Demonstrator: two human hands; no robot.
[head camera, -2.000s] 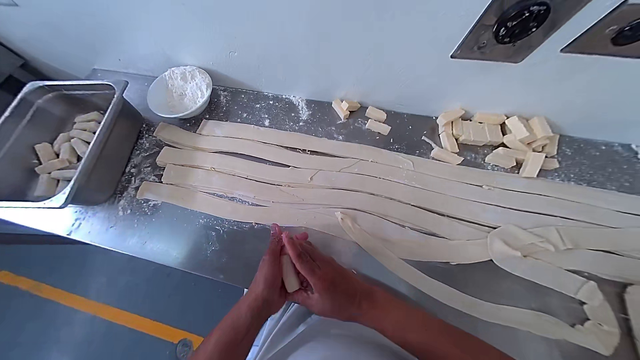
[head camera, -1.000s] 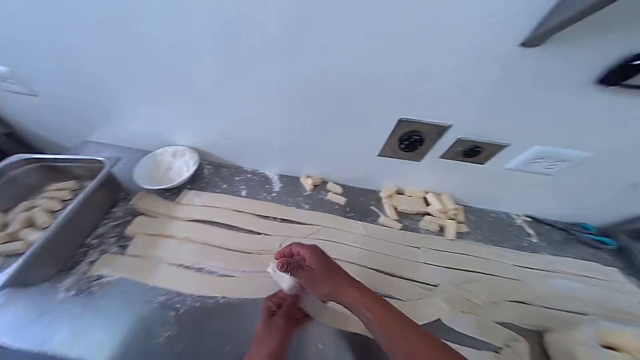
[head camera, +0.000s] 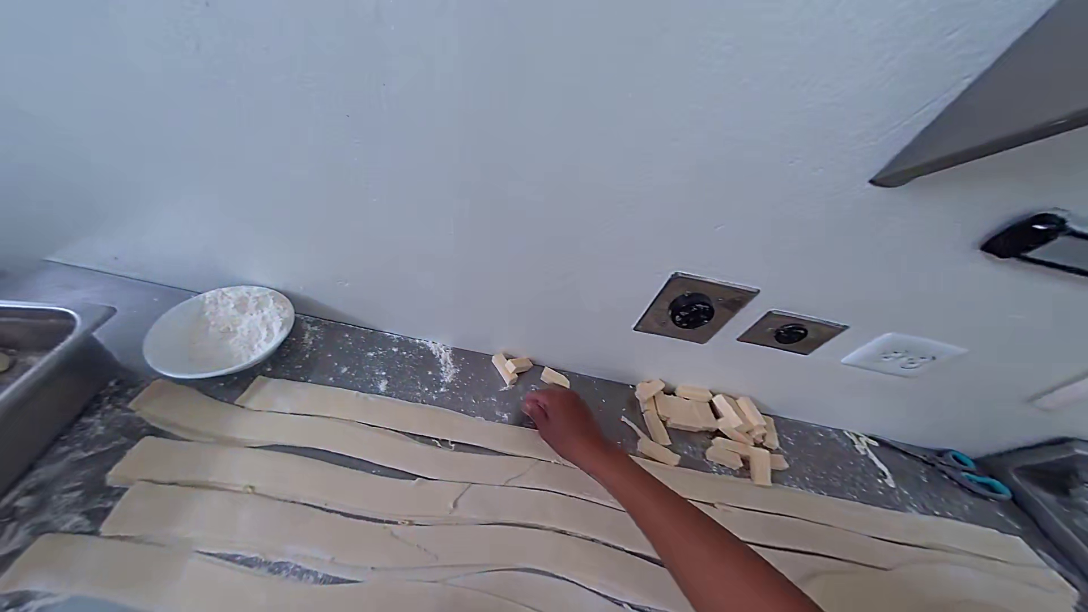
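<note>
My right hand (head camera: 561, 418) reaches over the upper dough strips, its fingers curled down at the small group of cheese-like sticks (head camera: 554, 377) near the wall; whether it grips one is hidden. My left hand is out of the frame. Long flat dough strips (head camera: 280, 474) lie side by side along the floured metal counter. A larger pile of pale sticks (head camera: 687, 413) lies to the right of my hand.
A white bowl of flour (head camera: 242, 330) stands at the back left, beside a metal pan (head camera: 51, 382). Scissors with blue and gray handles (head camera: 969, 476) lie at the right, near a dark metal container (head camera: 1041, 476). Outlets (head camera: 903, 354) are on the wall behind.
My right hand has moved from the wrapped piece near the lower strips up to the small group of sticks. My left hand has left the view, which has tilted up toward the wall.
</note>
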